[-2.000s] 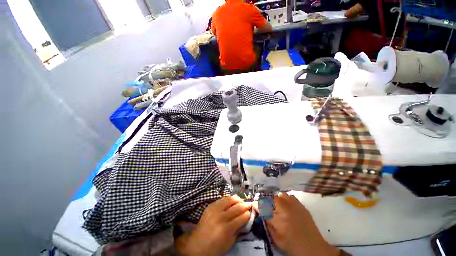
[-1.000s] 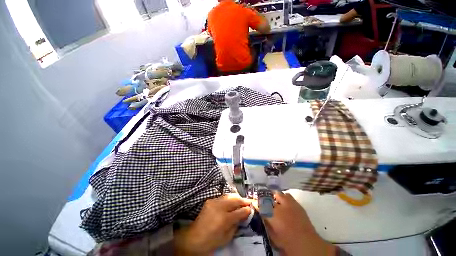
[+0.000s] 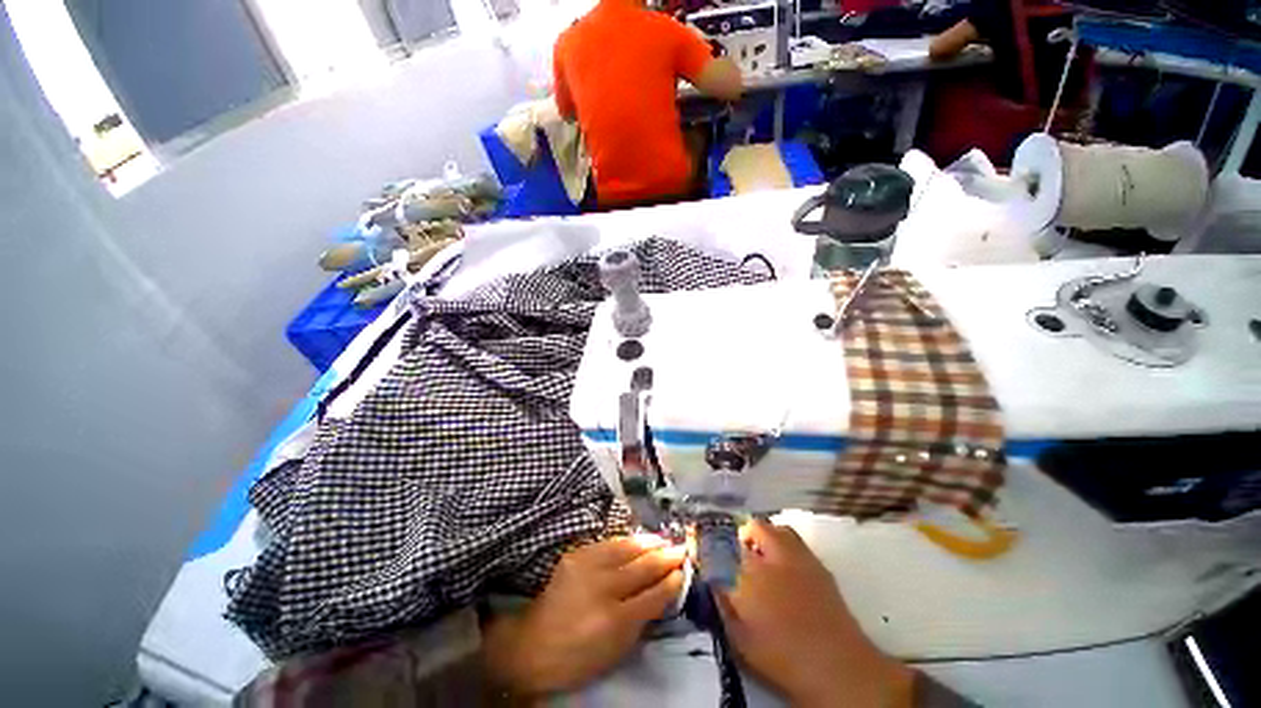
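The black-and-white checked garment (image 3: 429, 470) lies heaped on the table left of the machine head (image 3: 733, 360). My left hand (image 3: 588, 609) is at the lit needle area, fingertips pressed on the fabric at the garment's edge. My right hand (image 3: 795, 609) is just right of the needle, beside the grey block (image 3: 718, 551). A narrow dark strip (image 3: 722, 650) runs between my hands towards me, with a small pale edge next to it. The presser foot and the fingertips are partly hidden by the machine parts and glare.
Plaid cloth (image 3: 920, 401) hangs over the machine arm, an orange-yellow loop (image 3: 968, 537) below it. A dark green-lidded container (image 3: 857, 215) and thread spool (image 3: 1120, 187) stand behind. Tied bundles (image 3: 415, 221) lie on a blue crate at left. A person in orange (image 3: 629, 97) sits beyond.
The view has shifted slightly, so the machine appears further left. Both hands stay at the needle; the dark strip between them has changed position slightly.
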